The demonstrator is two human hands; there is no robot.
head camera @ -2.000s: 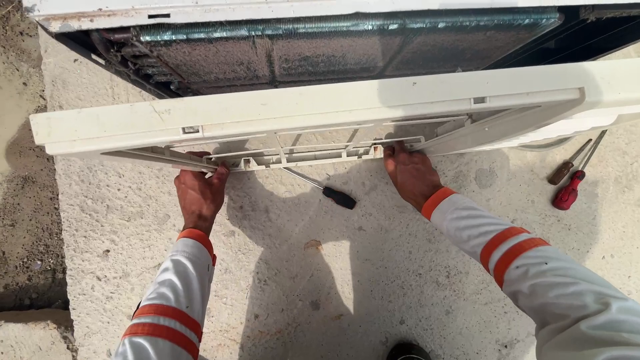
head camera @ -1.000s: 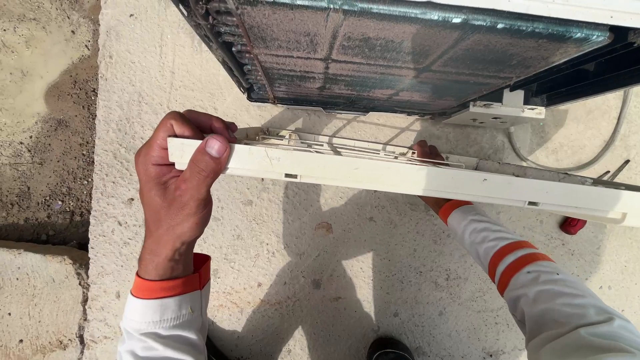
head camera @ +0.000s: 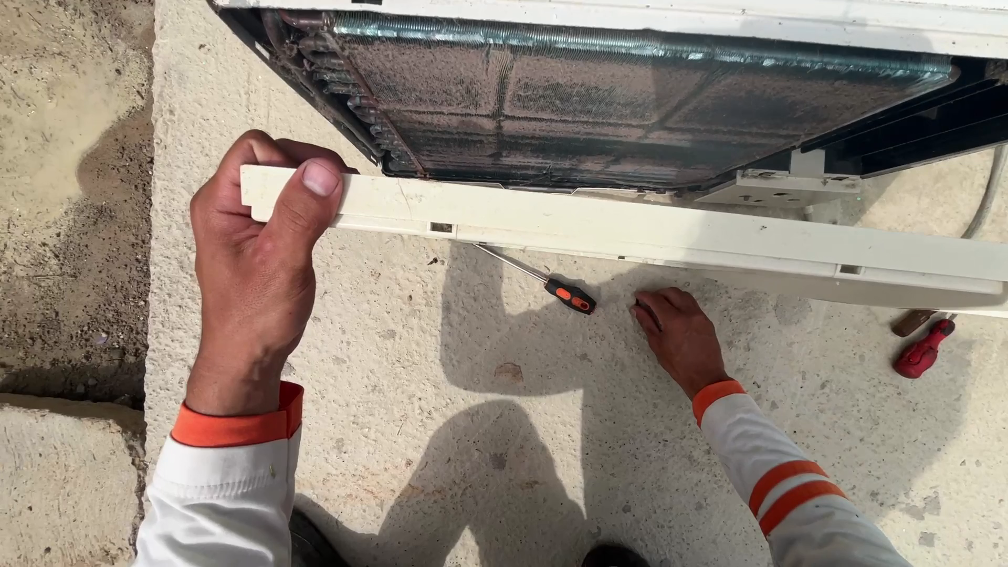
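Observation:
My left hand (head camera: pixel 260 268) grips the left end of a long off-white plastic front panel (head camera: pixel 551 213), thumb on its near face. The panel stretches to the right edge of the view, in front of an air conditioner's dusty finned coil (head camera: pixel 591 102). My right hand (head camera: pixel 681 335) is lower and to the right, off the panel and over the concrete. Its fingers are bent close together; a small dark bit shows at their tips, and I cannot tell what it is. Between the hands lies a screwdriver (head camera: pixel 570 295) with a black and orange handle, its shaft tip hidden by the panel.
A red-handled tool (head camera: pixel 923 348) and a brown handle (head camera: pixel 913 321) lie on the concrete at right. A grey cable (head camera: pixel 984 197) curves down beside the unit's white casing (head camera: pixel 630 16). The slab's edge and rough ground (head camera: pixel 79 236) are at left. Dark shoes show at the bottom.
Two seconds ago both hands held the panel's grille area. My left hand has since taken the panel's left end. My right hand, at the panel one second ago, has come away from it.

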